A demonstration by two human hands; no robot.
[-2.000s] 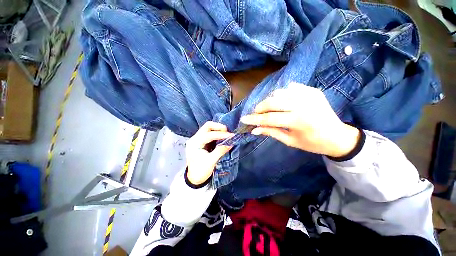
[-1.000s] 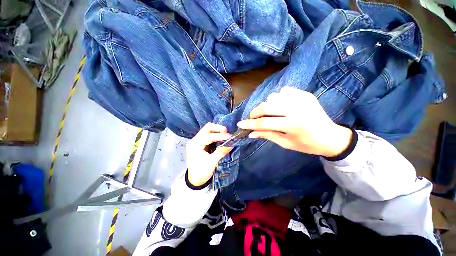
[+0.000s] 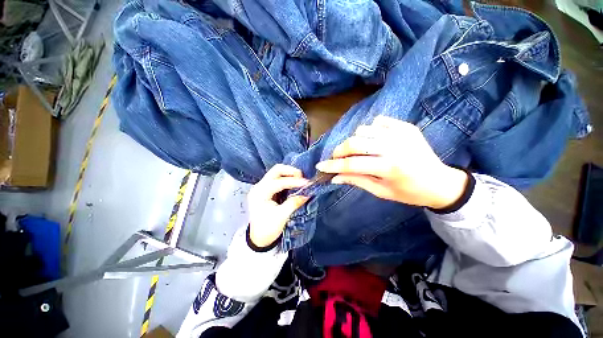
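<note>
A mid-blue denim jacket [image 3: 456, 99] lies over the table edge and my lap, its collar at the upper right. My left hand [image 3: 270, 203] pinches a stitched edge of it, beside a cuff [image 3: 301, 228]. My right hand [image 3: 397, 164] meets it from the right, fingers closed on thread snips; only the small dark blades [image 3: 321, 177] show at the fingertips, touching the denim edge. The handle is hidden in the fist. More denim jackets [image 3: 198, 92] are heaped beyond and to the left.
The brown table [image 3: 334, 113] shows between the jackets. A black object [image 3: 590, 204] lies at the right. On the left are a grey metal frame [image 3: 159, 254], yellow-black floor tape [image 3: 91, 148], a cardboard box [image 3: 33, 138] and a blue item [image 3: 45, 237].
Both hands stay at nearly the same place on the denim edge. The dark blades have shifted slightly at the fingertips. The view has moved a little.
</note>
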